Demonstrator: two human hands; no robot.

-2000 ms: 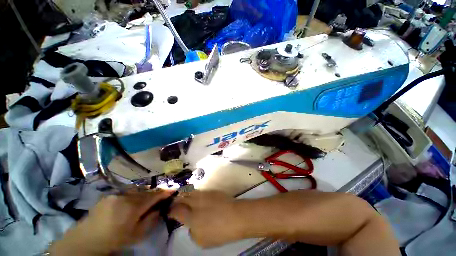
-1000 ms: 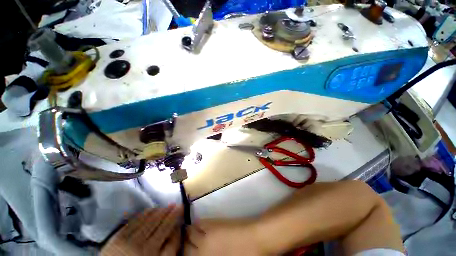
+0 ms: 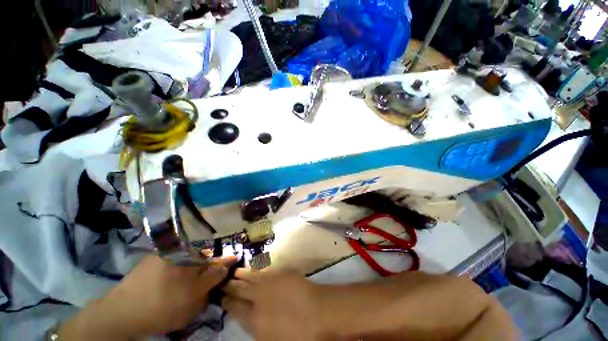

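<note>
A white sewing machine with a blue band stands across the view. My left hand and my right hand are close together just in front of the lit presser foot. Their fingertips hold a narrow black strip between them. Pale grey cloth shows below the strip, partly hidden by my hands. The needle point itself is too small and bright to tell.
Red-handled scissors lie on the bed under the arm, by a dark brush-like tuft. Pale garment panels are heaped left. A blue plastic bag lies behind. An open tray stands right.
The view tilted down and back up. My hands were at the foot, then lower with the strip running down from it, and are now back close to the foot.
</note>
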